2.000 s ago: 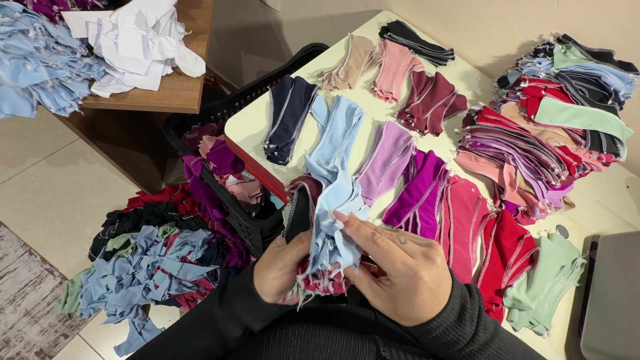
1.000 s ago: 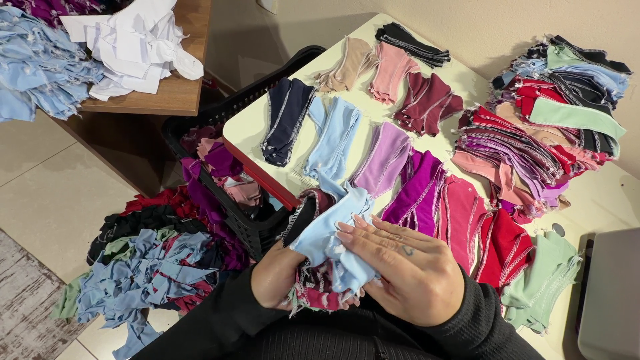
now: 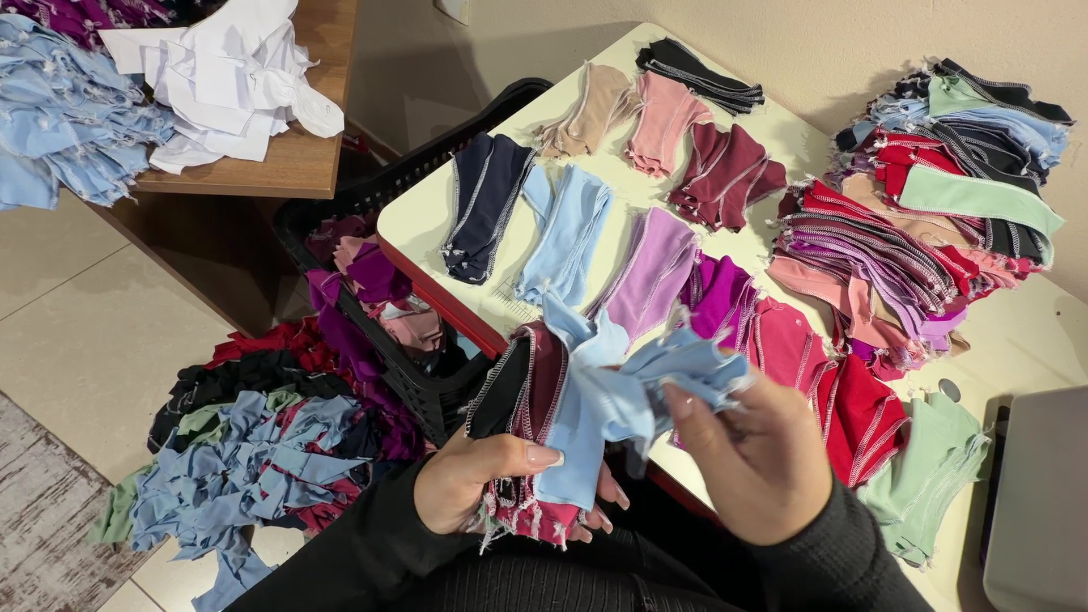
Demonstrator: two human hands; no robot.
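Note:
In my left hand [image 3: 497, 476] is a bundle of fabric strips [image 3: 540, 382], black, maroon and red with pale overlocked edges, my thumb pressing on a light blue piece on top. My right hand [image 3: 756, 450] pinches light blue fabric pieces [image 3: 684, 374] between thumb and fingers, just right of the bundle. Beyond both hands, sorted strips lie on the cream tabletop: navy [image 3: 483, 208], light blue [image 3: 565, 234], lilac [image 3: 650, 276], purple [image 3: 718, 297], pink [image 3: 786, 344], red [image 3: 858, 416] and mint green [image 3: 926, 476]. Behind them are beige [image 3: 591, 110], light pink [image 3: 665, 123], maroon [image 3: 725, 178] and black [image 3: 701, 75] ones.
A large mixed heap of strips [image 3: 884, 246] lies at the right, near a pale machine-like object [image 3: 1041, 501]. A black plastic basket [image 3: 425, 391] with scraps stands beside the table. Scraps are piled on the floor [image 3: 246, 467]. White fabric [image 3: 229, 85] lies on a wooden shelf [image 3: 297, 170].
My right hand has moved to the right, away from the bundle, with light blue pieces in its fingers. My left hand keeps hold of the bundle.

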